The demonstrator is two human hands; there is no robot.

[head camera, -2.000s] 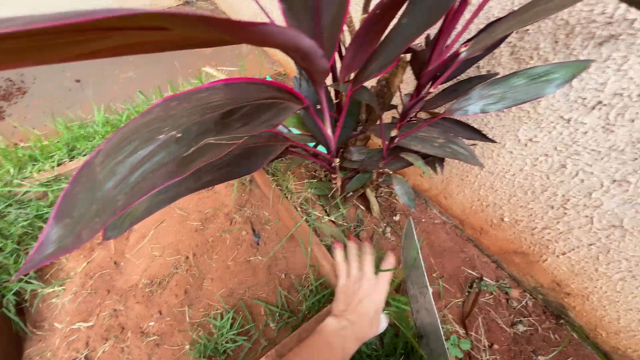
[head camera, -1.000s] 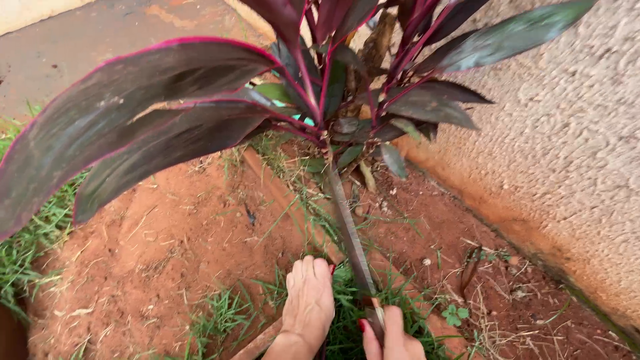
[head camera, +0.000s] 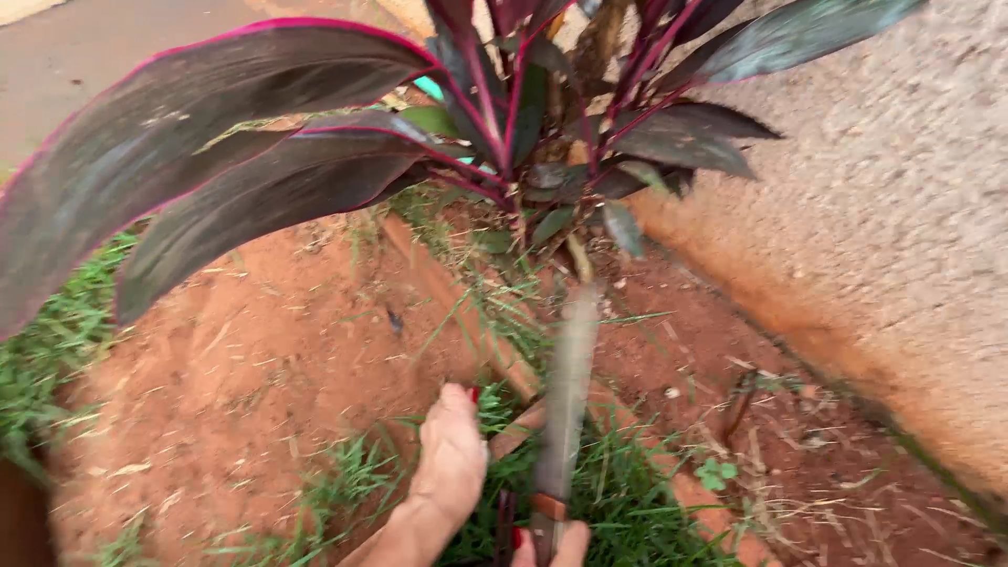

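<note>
My right hand (head camera: 555,543), at the bottom edge, is closed round the handle of a long-bladed knife (head camera: 568,378). The blurred blade points up over the grass and red soil, its tip below the base of a dark cordyline plant with pink-edged leaves (head camera: 268,79). Left of the blade, my left hand (head camera: 453,441) is low over the grass beside the brick edging (head camera: 449,291). Its fingers are bunched and partly hidden, so whether they pinch any grass (head camera: 614,472) cannot be told.
A rough plastered wall (head camera: 866,197) rises on the right, with red soil at its foot. Bare red soil (head camera: 236,378) and more grass (head camera: 55,362) lie to the left. A thin brown stub (head camera: 740,402) stands in the bed. Broad cordyline leaves overhang the upper left.
Two seconds ago my left hand was spread near the blade; now its fingers are drawn together. The knife tip has moved down, away from the stem base where it was one second ago.
</note>
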